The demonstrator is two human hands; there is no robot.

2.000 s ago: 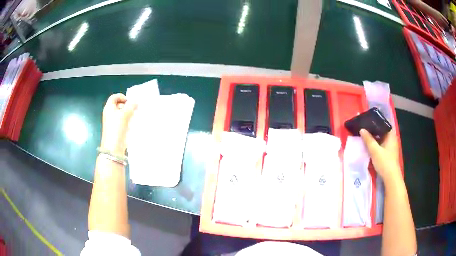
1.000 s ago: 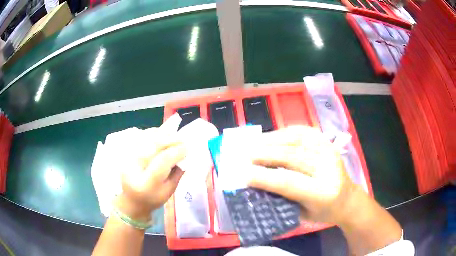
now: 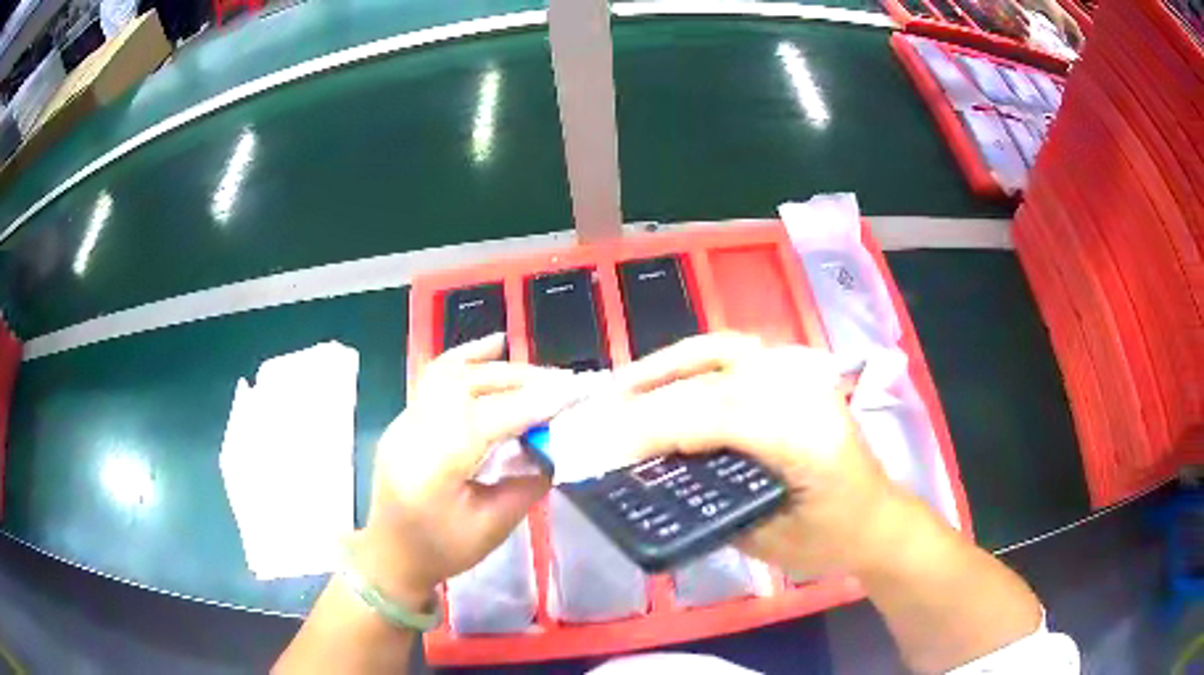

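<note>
A black keypad phone (image 3: 680, 508) is held keypad side up over the red phone tray (image 3: 753, 293). My right hand (image 3: 766, 422) grips it from above, its fingers covering much of the screen end. My left hand (image 3: 456, 455) pinches a frosted phone bag (image 3: 508, 459) at that end; how far the phone is inside is hidden. Three phones (image 3: 565, 317) lie back up in the tray's far row, beside one bare pocket. A bagged phone (image 3: 845, 290) fills the far right pocket. More bagged phones (image 3: 491, 593) fill the near row, partly hidden by my hands.
A stack of empty bags (image 3: 293, 455) lies on the green bench left of the tray. Tall stacked red trays (image 3: 1116, 264) stand at the right. Another tray of bagged phones (image 3: 970, 125) is at the back right. A cardboard box (image 3: 99, 79) is at the back left.
The phone has been carried from the tray's right side to the middle and turned keypad side up. My left hand has brought a bag from the stack to its end. The view has shifted right.
</note>
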